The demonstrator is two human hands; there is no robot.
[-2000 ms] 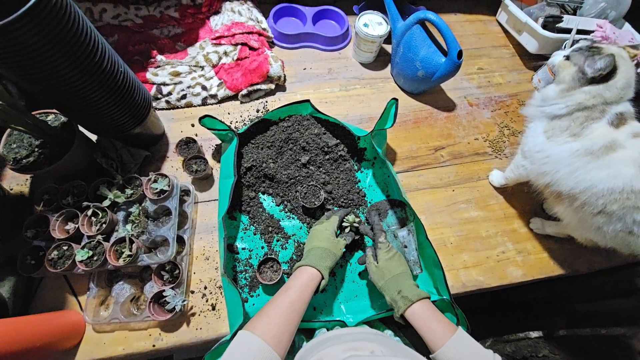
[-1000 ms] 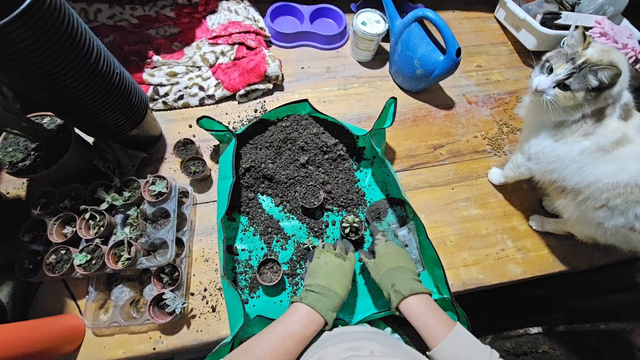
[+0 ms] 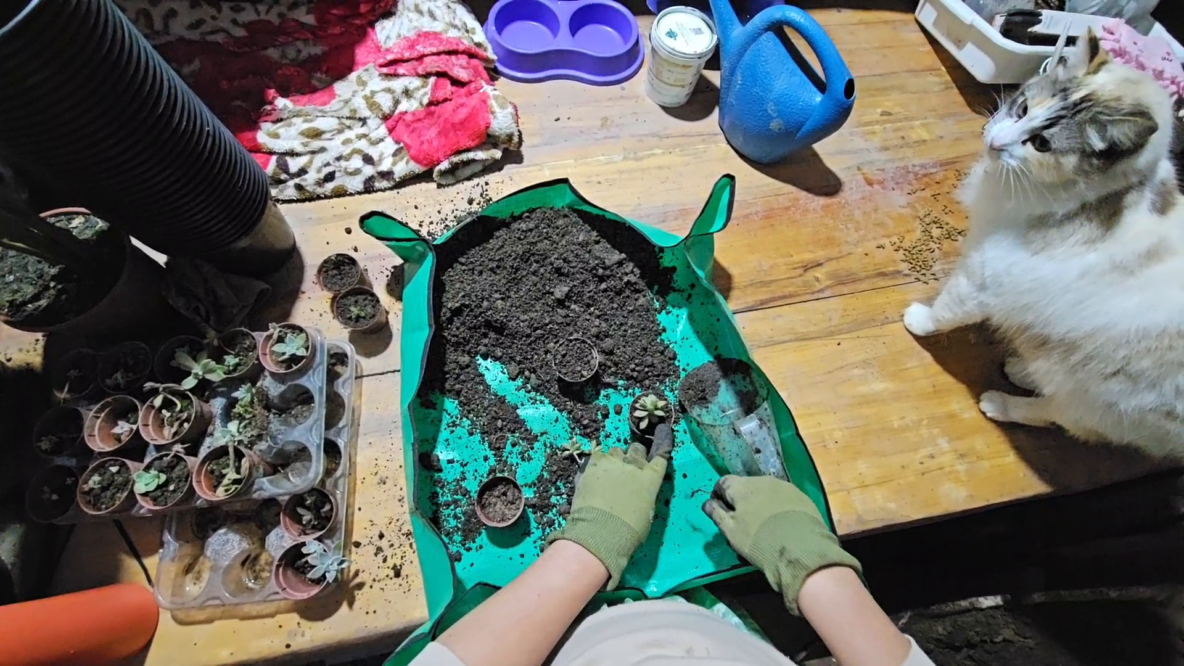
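Observation:
On a green potting mat [image 3: 717, 555] lies a mound of dark soil [image 3: 546, 287]. My left hand [image 3: 618, 504], in an olive glove, has its fingertips at a small pot with a rosette succulent [image 3: 650, 412]; another small plant [image 3: 575, 449] shows by its fingers, and whether it is held is hidden. The gloved right hand [image 3: 777, 532] rests at the mat's right side with fingers curled, just below a clear plastic scoop [image 3: 740, 421] with soil in it; no grip on it shows. One soil-filled pot [image 3: 499, 501] stands left of my left hand, another [image 3: 575, 359] in the mound.
Clear trays [image 3: 347, 518] with several potted succulents stand at left, near a stack of black pots [image 3: 139, 120] and two small pots [image 3: 359, 308]. Behind are a blanket [image 3: 398, 102], purple double bowl [image 3: 564, 37], tub [image 3: 680, 55] and blue watering can [image 3: 786, 83]. A cat [image 3: 1073, 240] sits at right.
The potted rosette succulent was between both hands two seconds ago and now stands farther up the mat. The right hand has moved away from it, to the right. The cat has turned its head.

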